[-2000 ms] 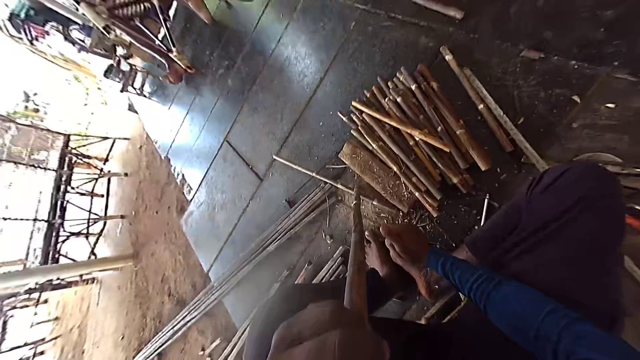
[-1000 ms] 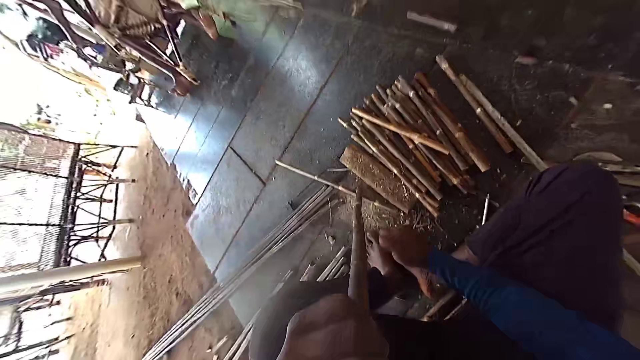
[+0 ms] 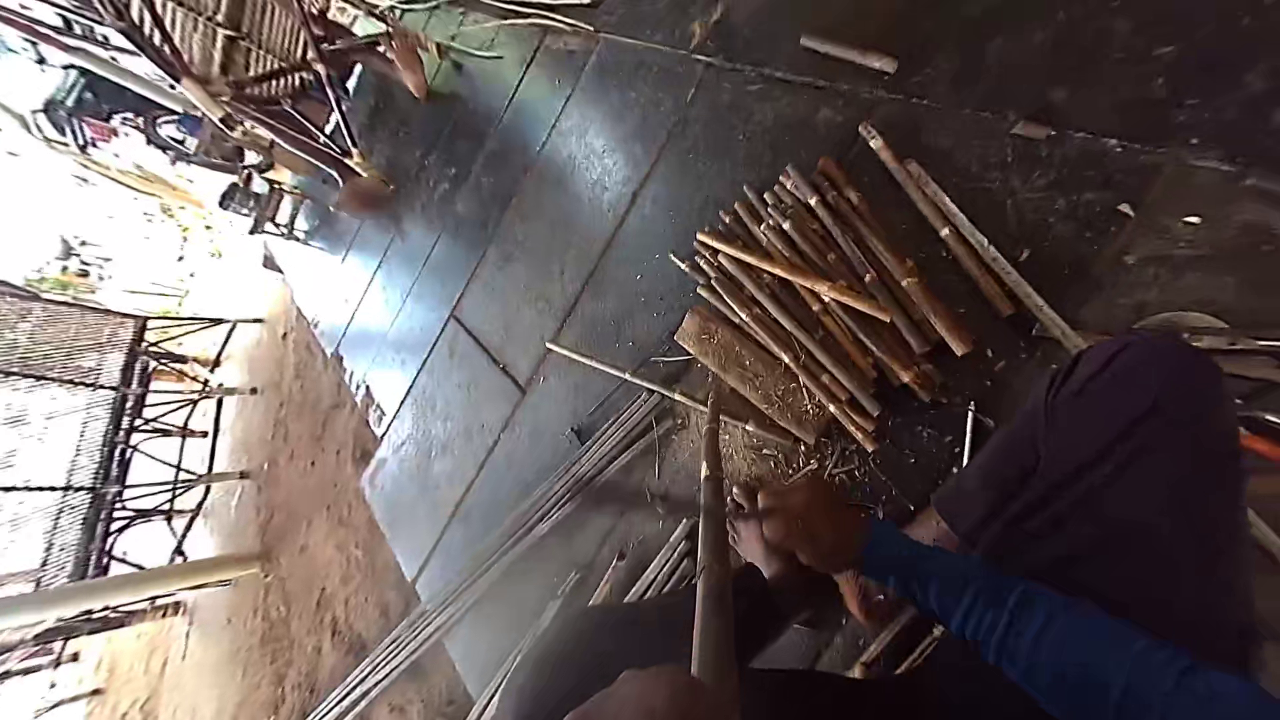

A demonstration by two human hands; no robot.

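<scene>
My left hand [image 3: 650, 695], cut off by the bottom edge, is closed around the lower end of a thick bamboo or cane stick [image 3: 712, 540]. The stick points up the view, its narrow far end near a wooden board [image 3: 750, 375] strewn with shavings. Right of the stick, my right hand [image 3: 812, 525], at the end of a blue sleeve, is curled beside my bare foot [image 3: 752, 535]; whether it holds anything cannot be told. Beyond the board lies a pile of short cut cane pieces [image 3: 820, 290], one piece resting across the others.
Long thin canes [image 3: 500, 560] run to the lower left, and a thin stick [image 3: 650, 385] lies by the board. Two longer pieces [image 3: 960, 220] lie right of the pile. My bent knee [image 3: 1130, 430] is at right. Woven cane furniture [image 3: 260, 50] stands at upper left.
My left hand has shifted down toward the bottom edge and shows less than before. My right hand has moved slightly down beside my foot. The pile of cane pieces looks the same.
</scene>
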